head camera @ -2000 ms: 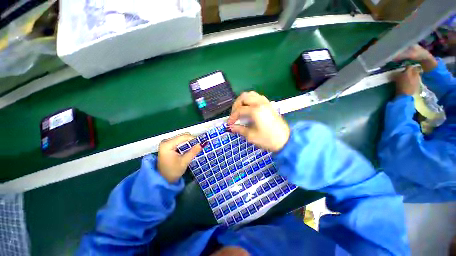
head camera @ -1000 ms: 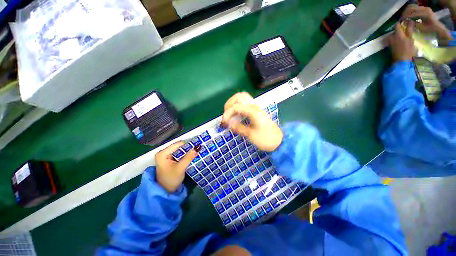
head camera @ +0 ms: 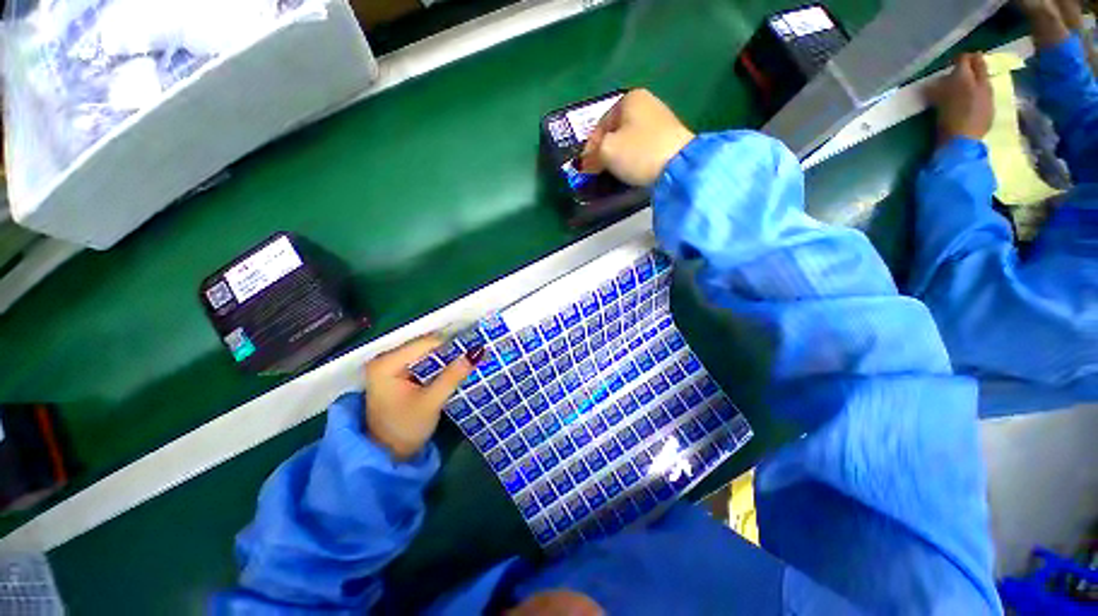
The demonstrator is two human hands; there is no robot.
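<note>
The label sheet (head camera: 590, 385), with rows of small shiny blue rectangles and a blank white strip on its top edge, is held at its upper left corner by my left hand (head camera: 415, 391). My right hand (head camera: 638, 138) is on the top of a black product unit (head camera: 590, 207) on the conveyor. Its fingertips hold a small blue hologram sticker (head camera: 576, 177) against the unit's top, below the white barcode label (head camera: 591, 118). Another black unit (head camera: 287, 311) to the left bears a white label and a small cyan-blue sticker (head camera: 240, 345).
More black units stand at far left (head camera: 27, 455) and upper right (head camera: 795, 54) on the green conveyor (head camera: 421, 181). A white foam box (head camera: 193, 132) is beyond it. A grey post (head camera: 879, 60) and another worker's blue sleeves (head camera: 987, 265) are at right. Grid-patterned sheets (head camera: 27, 587) lie lower left.
My right hand has moved from the sheet's top edge up and right onto a black unit. The units have shifted left along the conveyor. My left hand still holds the sheet.
</note>
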